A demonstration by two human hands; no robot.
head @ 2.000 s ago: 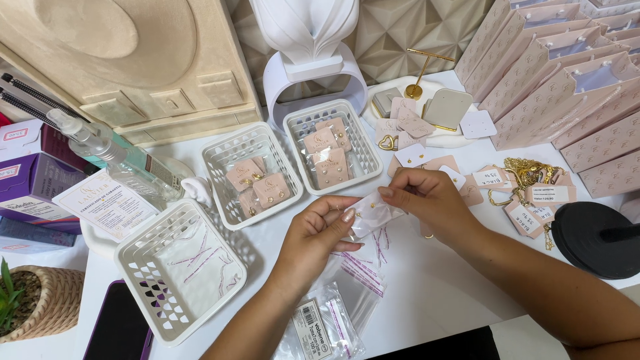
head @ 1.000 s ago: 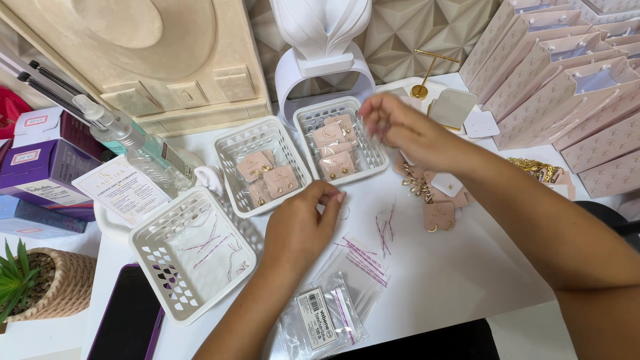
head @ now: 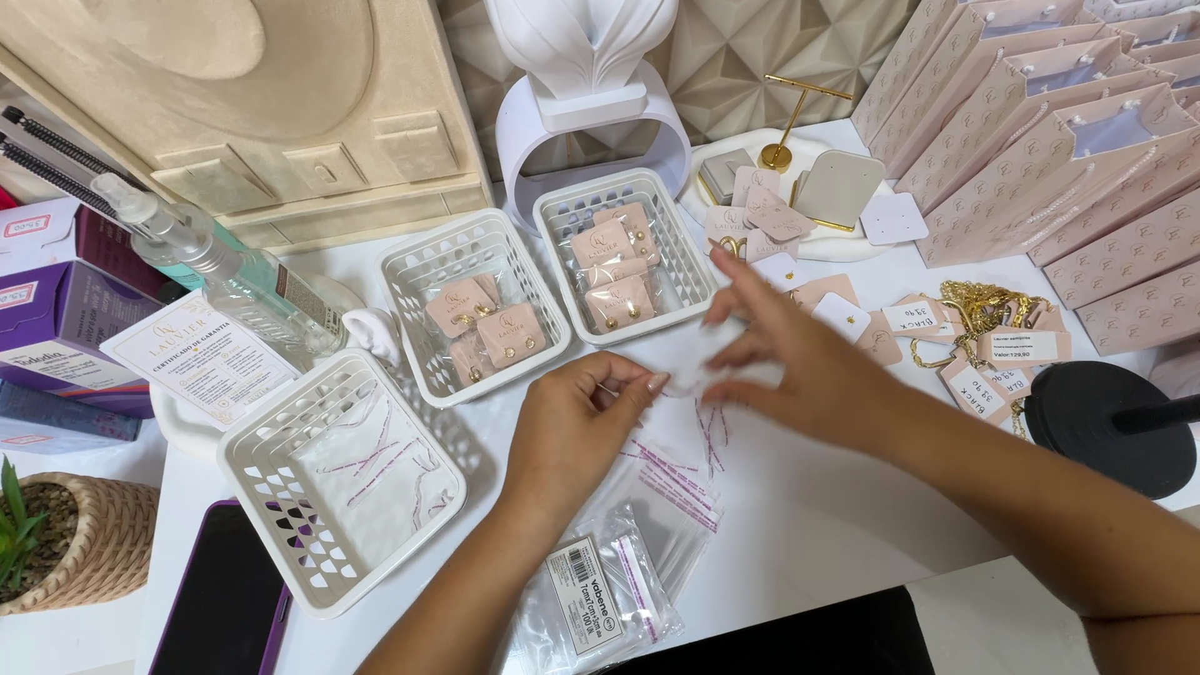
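My left hand pinches a small clear plastic bag between thumb and forefinger, over the white table. Just right of it, my right hand is spread, its fingers apart and partly blurred, holding nothing. Below the hands lie flat clear bags with purple-printed strips and a labelled pack of clear bags. Behind them, one white plastic basket and another white basket hold bagged pink earring cards. A third white basket, at left, contains thin strips with purple print. Loose earring cards lie beyond my right hand.
Gold chains with tags and a round black stand base are at right, below pink paper bags. A gold T-shaped stand stands behind. Spray bottles, a phone and a potted plant occupy the left.
My right hand has come back from beside the right-hand basket toward my left hand. A small clear bag now shows at my left fingertips.
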